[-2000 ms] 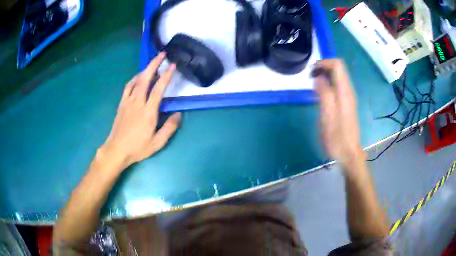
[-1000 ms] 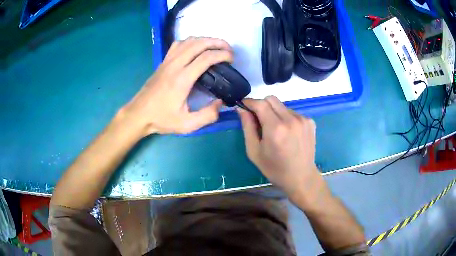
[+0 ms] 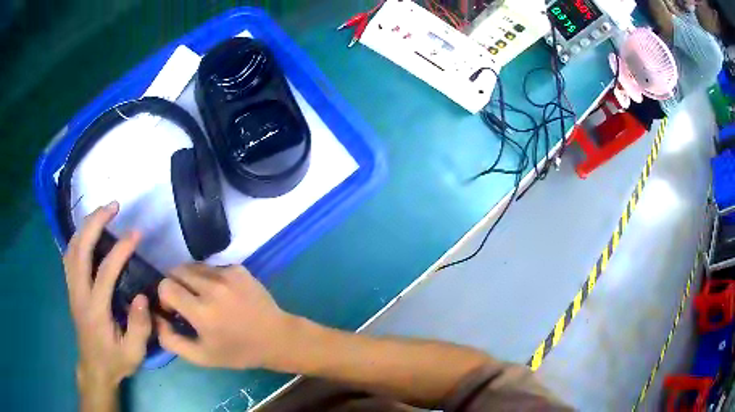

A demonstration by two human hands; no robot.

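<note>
Black over-ear headphones lie in a blue tray on a white liner. My left hand holds the near ear cup at the tray's lower left, its fingers over the cup. My right hand is against the same cup from the right, fingers curled at its edge; what the fingertips pinch is hidden. A long black rounded case with two glossy oval recesses lies beside the headphones, untouched.
A white box with black cables lies on the green bench. A power supply shows red and green digits. A pink fan, red stool and another person's arm are at the right. Yellow-black tape marks the floor.
The view has swung right, so the tray now shows at the left, tilted. Both hands remain at the near ear cup. The cable seen earlier at my right fingers is no longer clearly visible.
</note>
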